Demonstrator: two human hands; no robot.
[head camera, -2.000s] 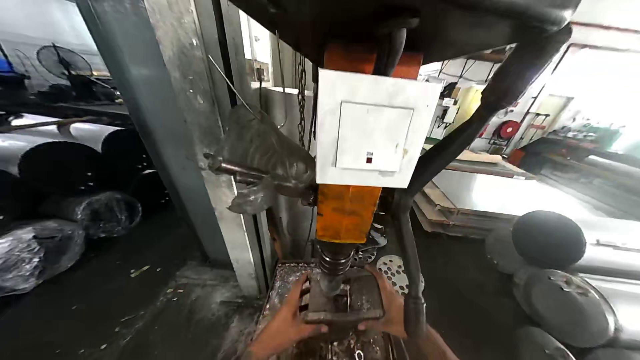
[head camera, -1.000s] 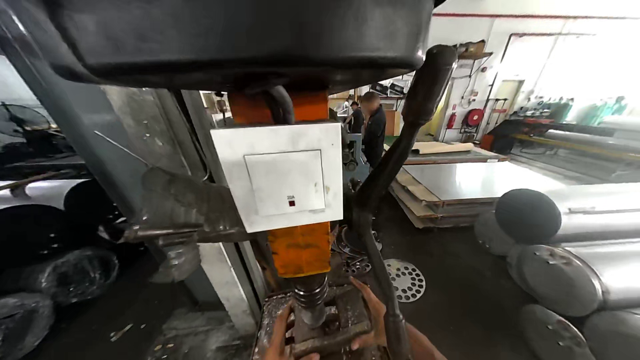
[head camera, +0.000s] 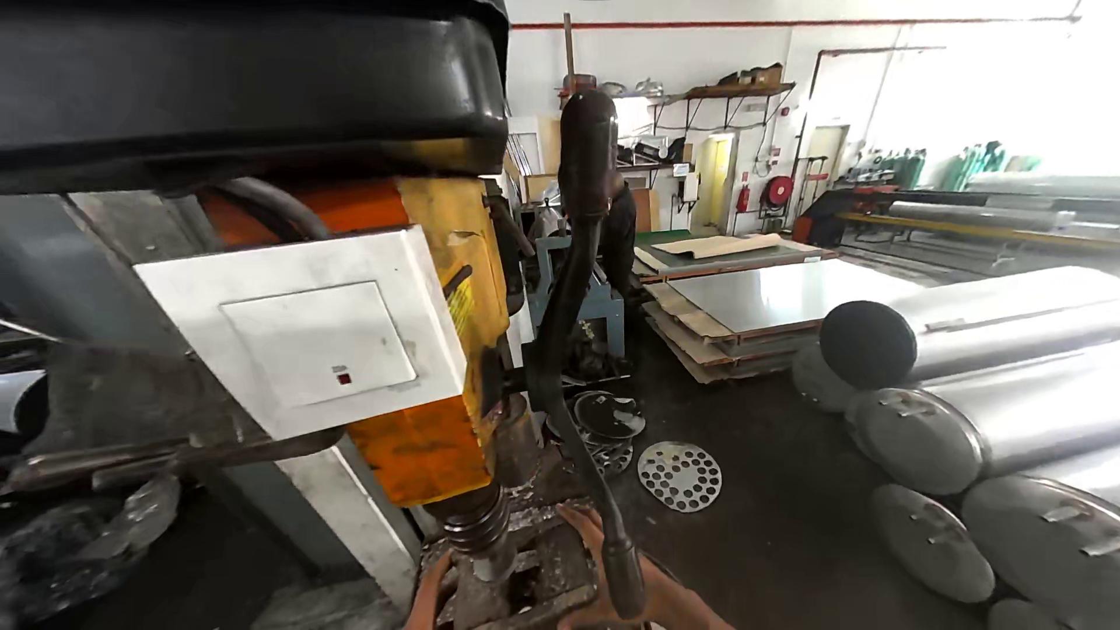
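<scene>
An orange drill press (head camera: 429, 437) with a white switch plate (head camera: 315, 332) fills the left half. Below its spindle and chuck (head camera: 477, 525) lies a dark metal vise or clamp block (head camera: 560, 560), strewn with shavings. My left hand (head camera: 430, 591) rests at the block's left side, partly cut off by the lower edge. At the right side is my right hand (head camera: 604, 560), fingers spread along the block, partly hidden behind the black feed lever (head camera: 573, 324). Whether either hand grips the block firmly is hard to tell.
Steel cylinders (head camera: 1032, 315) with round end covers lie at the right. A perforated metal disc (head camera: 680, 477) is on the floor. Stacked metal sheets (head camera: 770, 297) stand behind. A person (head camera: 619, 232) is partly hidden behind the lever. Wrapped plastic (head camera: 96, 534) lies lower left.
The view has swung right, with the press now further left in it. Both hands have stayed around the block under the spindle.
</scene>
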